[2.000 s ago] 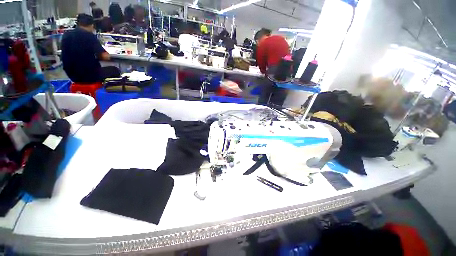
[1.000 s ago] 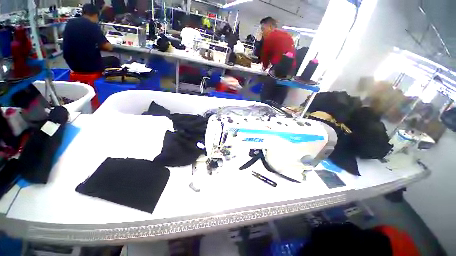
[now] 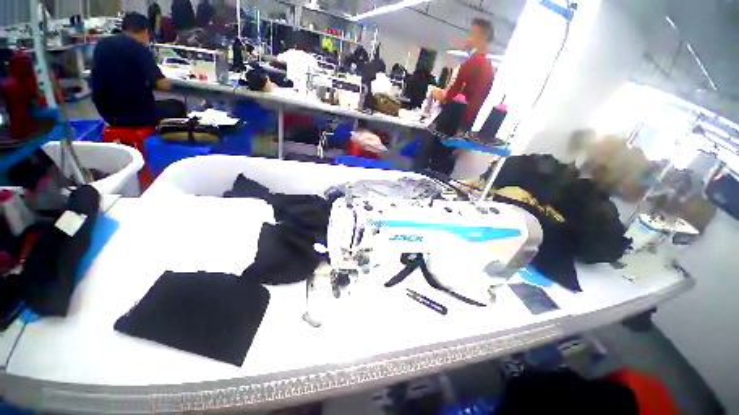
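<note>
Neither of my hands is in the picture. A flat, roughly square black cut panel [image 3: 198, 315] lies on the white table [image 3: 170, 239], left of centre. Crumpled black garment pieces [image 3: 293, 235] lie behind it, against the needle end of the white lockstitch machine [image 3: 442, 235] with a blue stripe and "JACK" on it. Small dark thread snips [image 3: 427, 301] lie in front of the machine. A black forked strip [image 3: 437, 280] lies under the machine's arm.
A black folded piece with a white label [image 3: 58, 259] lies on a blue sheet at left. A long white trough [image 3: 202, 172] stands behind the table. A large black cloth heap [image 3: 567, 215] is at right. A person in red stands and a person in dark blue sits behind.
The view has shifted slightly. The person in red, bent over two seconds ago, now stands upright and turned to the left. The things on the table lie as before.
</note>
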